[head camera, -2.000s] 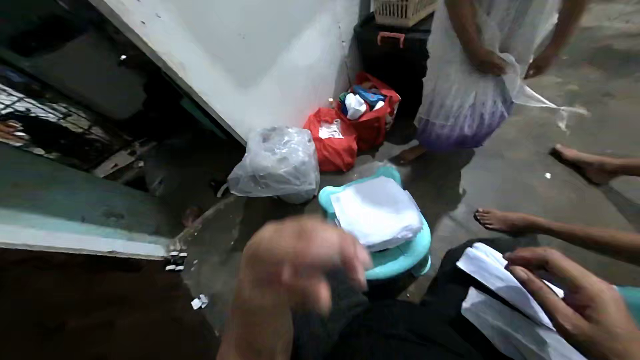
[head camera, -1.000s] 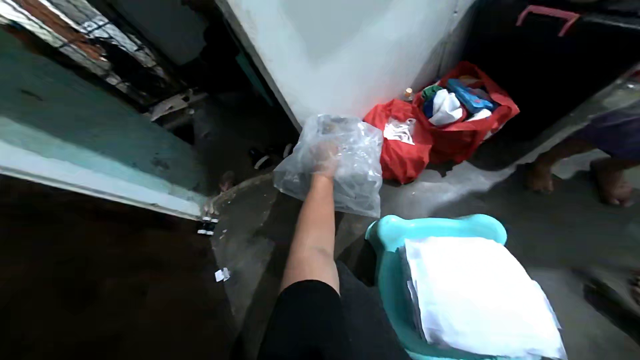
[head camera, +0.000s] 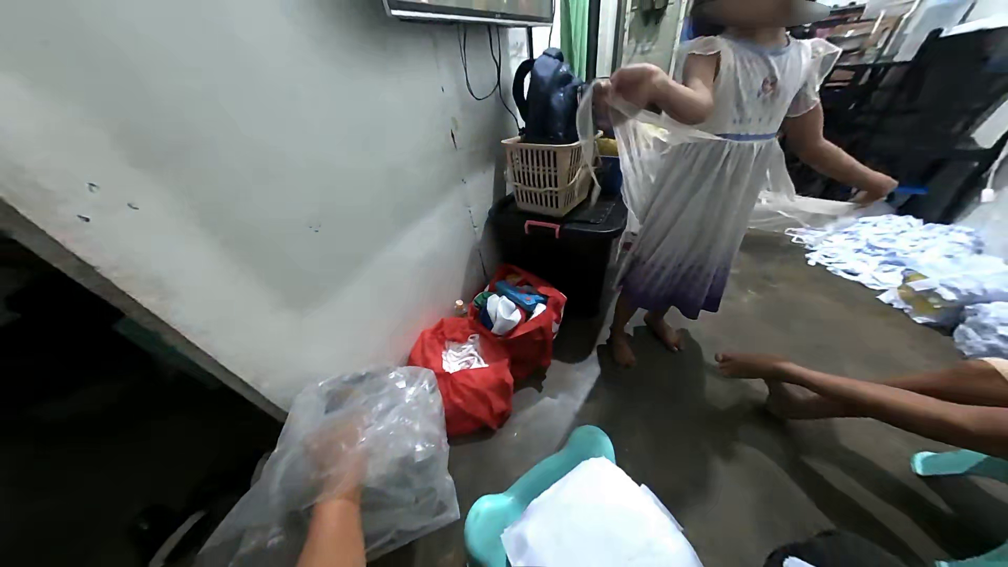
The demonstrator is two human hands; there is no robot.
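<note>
My left hand (head camera: 339, 453) reaches into a clear plastic bag (head camera: 405, 441) at the lower left, its fingers blurred behind the film, so its grip cannot be made out. To the right, a stack of white sheets (head camera: 598, 524) lies on a turquoise plastic stool (head camera: 492, 528). Beyond the clear bag, a red bag (head camera: 480, 398) with white straps on top leans against another red bag (head camera: 543, 346) that holds cloth and packets. My right hand is out of view.
A person in a white and purple dress (head camera: 693, 213) stands ahead, holding sheer fabric. Another person's bare legs (head camera: 866, 394) stretch in from the right. A black storage box (head camera: 567, 260) carries a beige basket (head camera: 547, 177). White strapped items (head camera: 890, 244) cover the floor at right.
Two seconds ago my left hand was raised beside the stool and my right hand was on folded white sheets. My left hand then went to the clear bag. The view has swung up.
</note>
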